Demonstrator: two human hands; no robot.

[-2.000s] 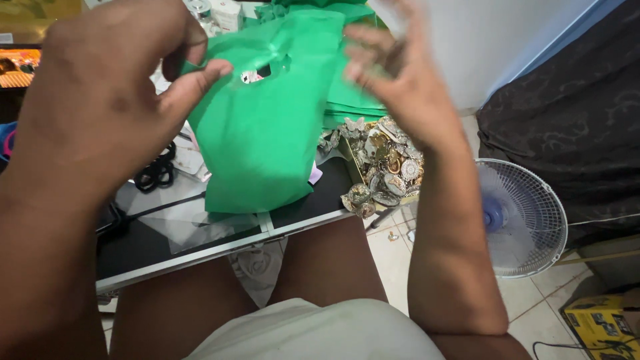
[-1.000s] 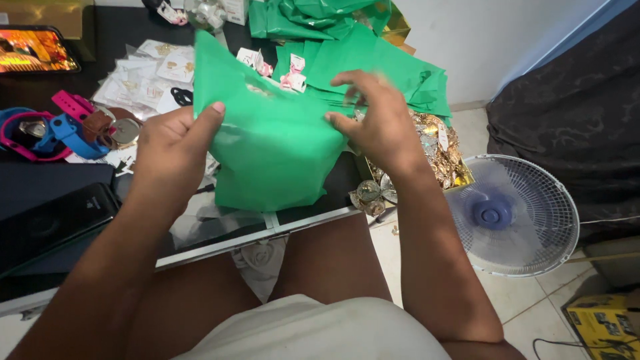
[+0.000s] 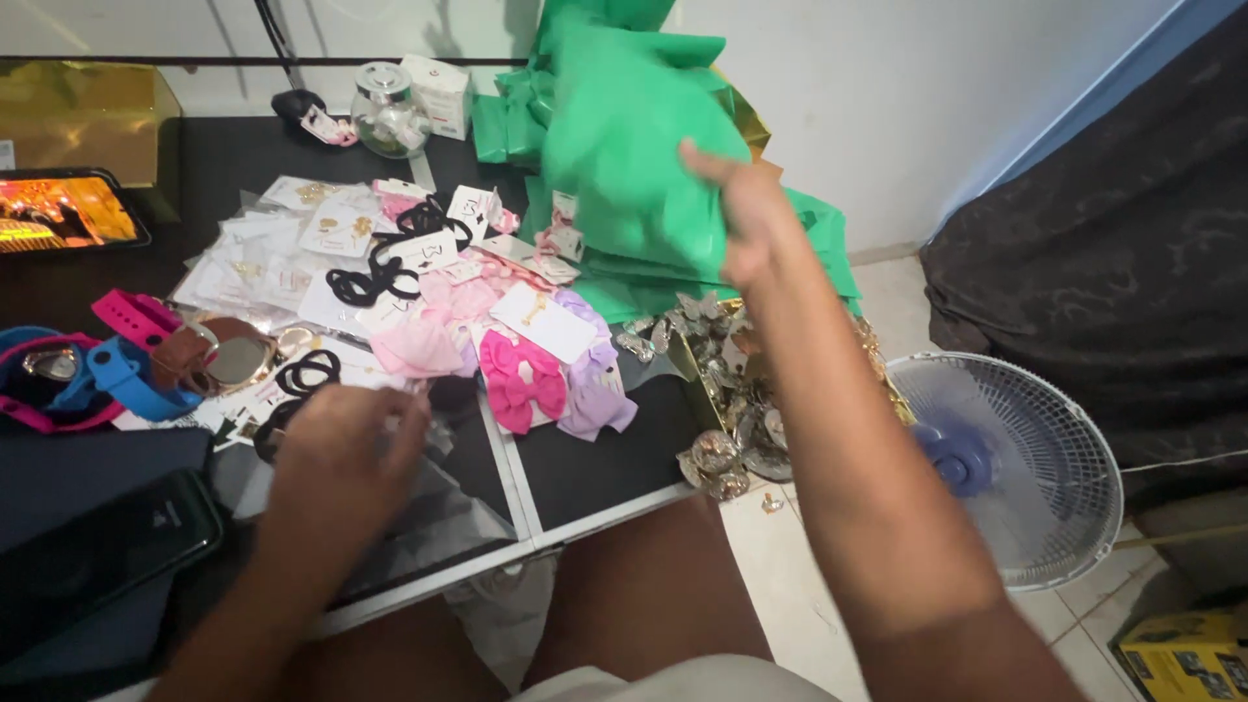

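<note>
My right hand [image 3: 746, 210] grips a green fabric bag [image 3: 634, 136] by its side, above more green bags at the table's back right. Blurred, my left hand [image 3: 351, 448] hovers by the front of the accessory pile, its fingers curled; whether it holds anything is unclear. Close to it are black hair ties [image 3: 307, 372] and a clear plastic bag [image 3: 439, 522]. Beyond lie a hot pink bow [image 3: 522, 382], purple bows [image 3: 595, 395], a pale pink bow [image 3: 419, 346] and carded jewelry in clear sachets [image 3: 249, 268].
Wristwatches [image 3: 234, 359], a dark phone [image 3: 107, 546] and a lit phone [image 3: 63, 210] lie left. A glass jar [image 3: 388, 112] stands at the back. A gold box of metallic ornaments [image 3: 726, 361] sits at the right edge, beside a floor fan [image 3: 1004, 468].
The green bag has moved from in front of me to the back right in my right hand, uncovering the bows and hair ties. My left hand has let go of it.
</note>
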